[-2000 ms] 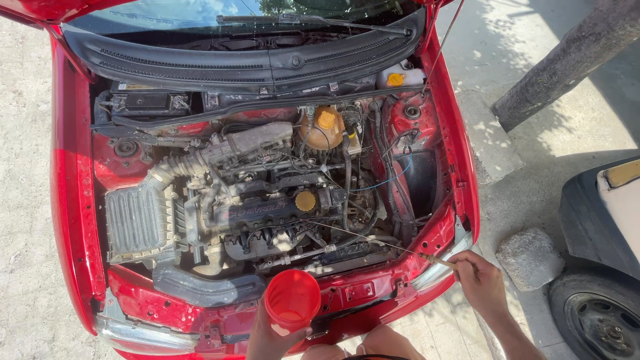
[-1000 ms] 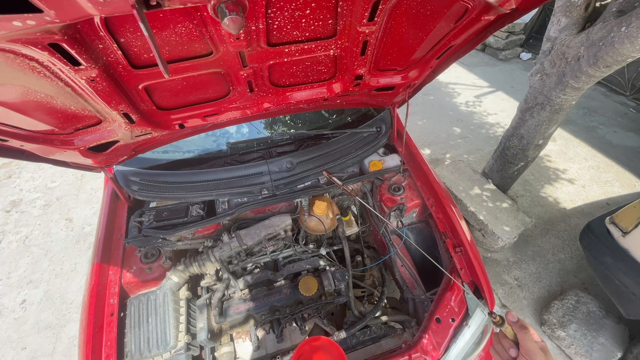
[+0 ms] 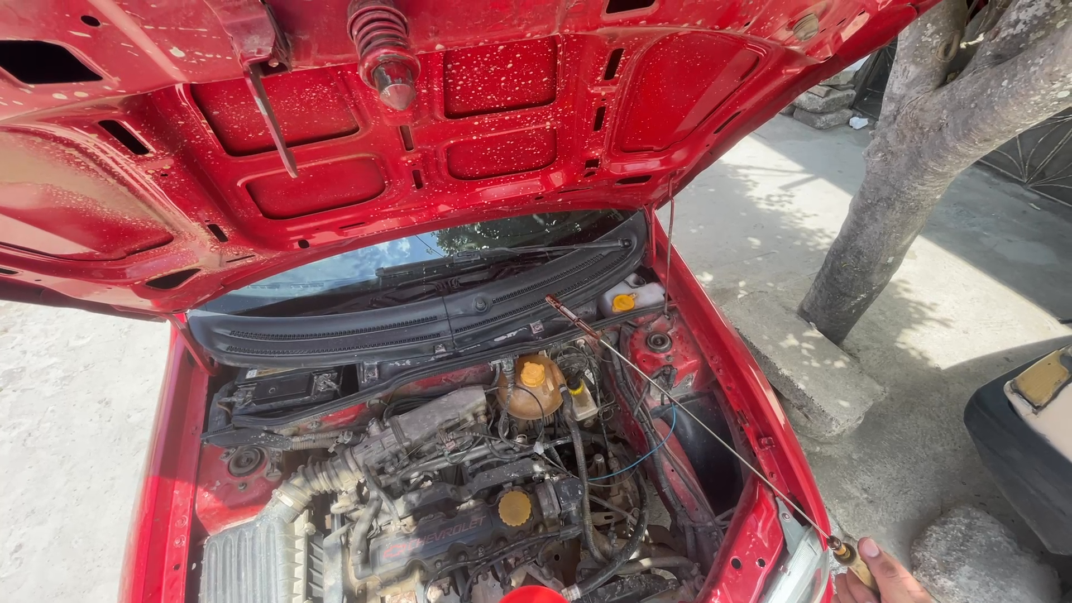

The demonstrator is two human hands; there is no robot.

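My right hand (image 3: 888,574) grips the yellowish handle of an engine oil dipstick (image 3: 712,430) at the lower right, by the headlight. The dipstick's thin rod slants up and left over the engine bay, its dark, oily tip in front of the black cowl. At the bottom edge shows the rim of a red plastic cup (image 3: 533,595); my left hand is out of view. Below the dipstick lies the Chevrolet engine's valve cover (image 3: 435,536) with a yellow oil filler cap (image 3: 514,507). An amber coolant tank (image 3: 531,389) stands behind it.
The red hood (image 3: 502,100) is raised overhead, with a latch spring and a hanging metal hook. A thin prop rod (image 3: 670,243) stands at the right. Beyond the fender are a tree trunk (image 3: 888,201), a concrete block (image 3: 796,360), a rock (image 3: 980,557) and part of another vehicle (image 3: 1026,444).
The dipstick's tip, low over the engine two seconds ago, has risen toward the cowl. My left hand, on the red cup then, has left the view. The view has tilted up to the hood.
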